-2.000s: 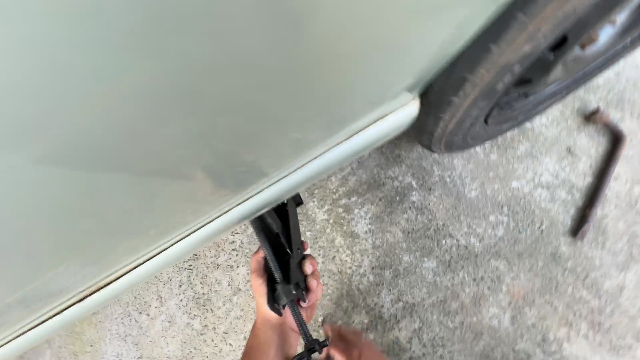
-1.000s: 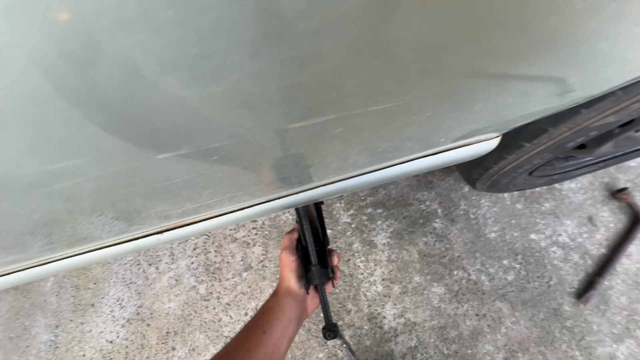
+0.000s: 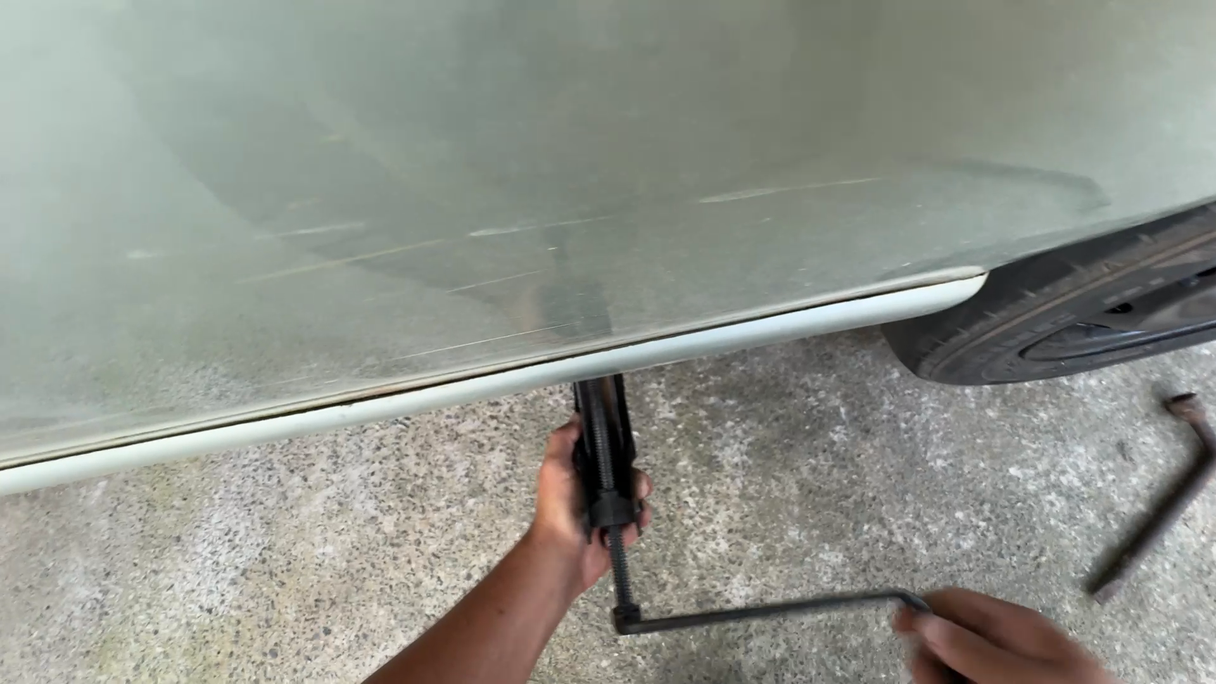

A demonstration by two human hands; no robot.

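A black scissor jack [image 3: 605, 456] reaches under the pale green car's sill [image 3: 456, 391], its far end hidden beneath the car. My left hand [image 3: 568, 494] grips the jack's body from below, fingers wrapped around both sides. From the near end of the jack's threaded screw [image 3: 619, 565], a thin dark metal crank handle [image 3: 769, 609] extends to the right. My right hand [image 3: 997, 638], slightly blurred, is closed on the bent outer end of that crank at the lower right.
The car's scratched door panel [image 3: 570, 190] fills the upper view. A black tire [image 3: 988, 332] stands at the right edge. On the speckled concrete ground [image 3: 285, 560], a rusty L-shaped lug wrench [image 3: 1154, 527] lies at the far right.
My right hand, near the screw's end two seconds ago and out of view one second ago, is now at the lower right on the crank. The left hand still holds the jack. The view has turned.
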